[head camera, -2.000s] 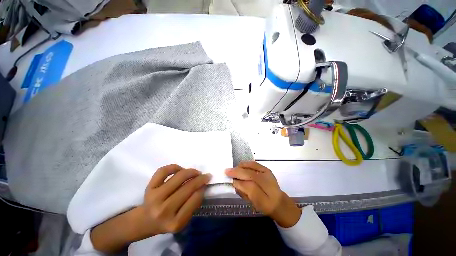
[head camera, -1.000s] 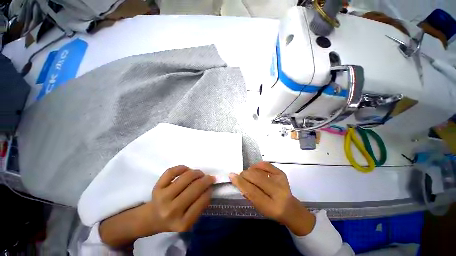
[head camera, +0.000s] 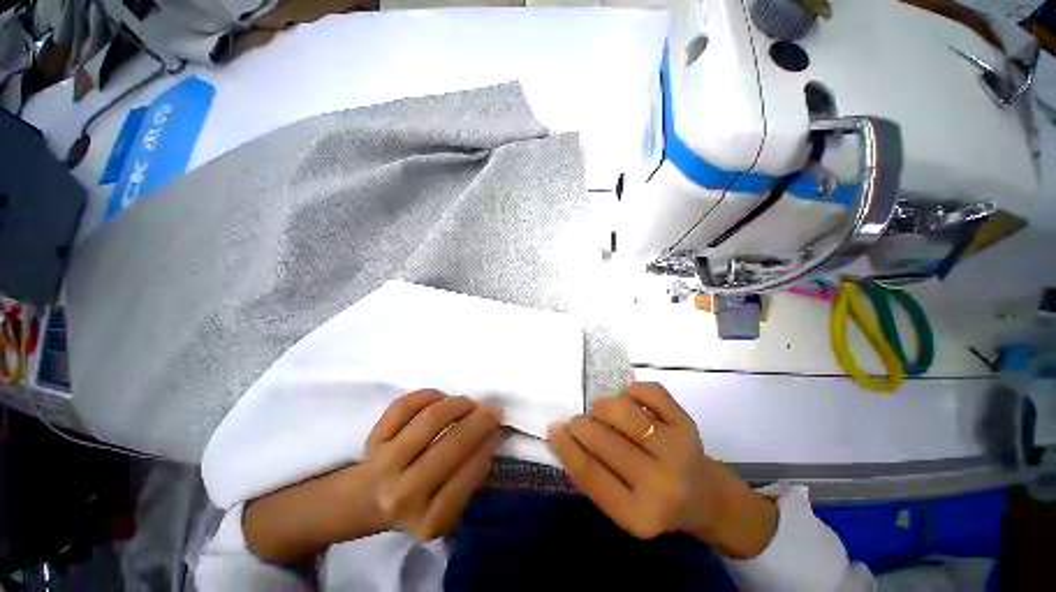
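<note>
A white fabric piece [head camera: 405, 359] lies over a large speckled grey panel [head camera: 290, 231] on the white machine table. My left hand [head camera: 438, 463] pinches the white fabric's lower edge near the table's front edge. My right hand [head camera: 637, 460], with a ring on one finger, pinches the same edge close to its right corner. Between my fingertips the edge shows a small fold with a dark line. The sewing machine head [head camera: 741, 150] stands right of the fabric, its lit presser foot area not touching the cloth.
Scissors with yellow and green loops [head camera: 866, 335] lie on the machine bed, beside pink snips [head camera: 811, 289]. A blue-and-white label [head camera: 160, 148] is at the table's left. Grey cloth scraps [head camera: 197, 29] lie at the far left. A blue crate [head camera: 915, 532] is below the table, right.
The view has shifted, so the machine appears larger and further right. Both hands stay pinched on the white edge; the fold between them now hangs at a slant with a darker gap.
</note>
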